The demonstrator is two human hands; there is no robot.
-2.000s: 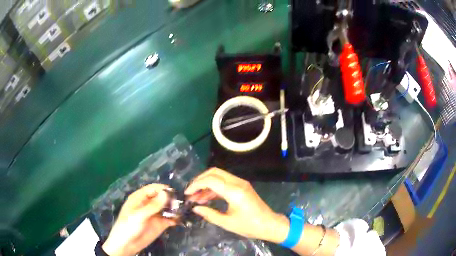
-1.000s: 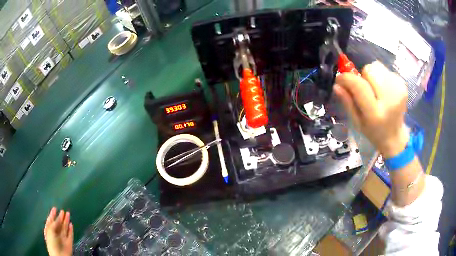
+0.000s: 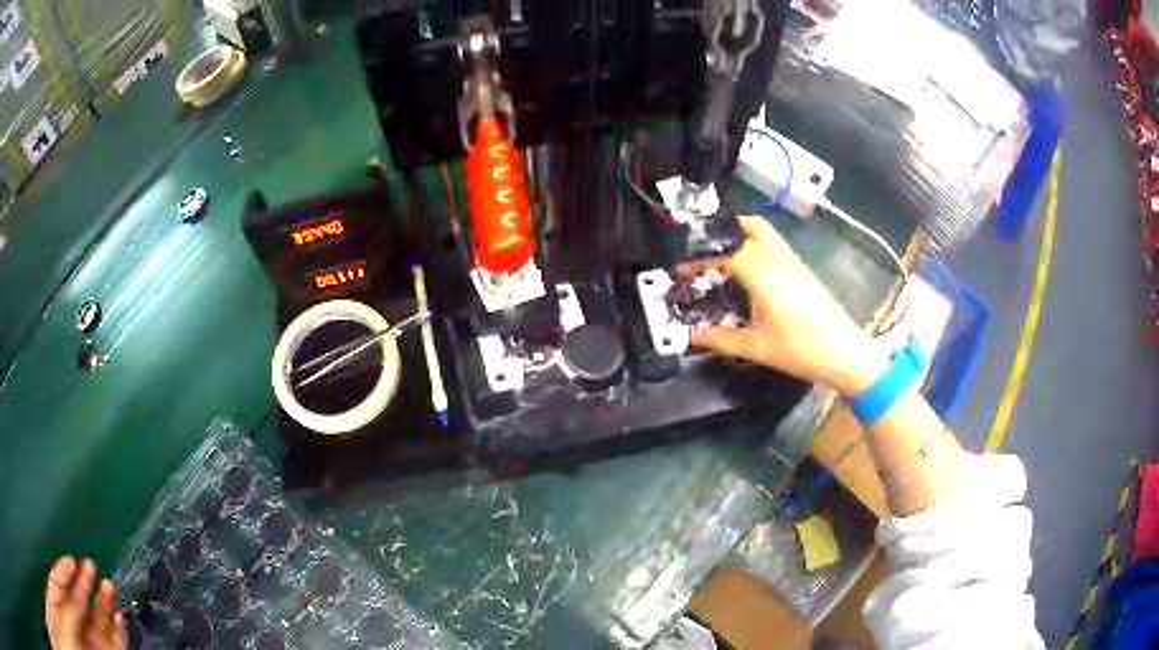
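Observation:
My right hand (image 3: 782, 305) is at the right station of the black test fixture (image 3: 597, 438). Its thumb and fingers are around a dark round module (image 3: 712, 302) at the white nest plate (image 3: 657, 311); the contact is partly hidden and blurred. The left station holds a module with a black disc (image 3: 592, 352) beside it, under a white probe head (image 3: 507, 287). The left toggle clamp's red grip (image 3: 500, 203) points down. The right clamp linkage (image 3: 733, 38) is upright, its red grip not visible. My left hand (image 3: 87, 612) is empty at the lower left, cut off by the edge.
A digital meter (image 3: 324, 248), tape roll (image 3: 284, 368) with tweezers across it, and pen (image 3: 431, 349) lie left of the stations. A blister tray (image 3: 242, 559) with dark discs is at lower left. Loose modules (image 3: 192, 205) lie on the green belt. A white power strip (image 3: 784, 172) is behind right.
My right hand has come down from the right clamp's red grip to the right nest. The right clamp's grip has gone from sight. My left hand stays low at left. The view has shifted right.

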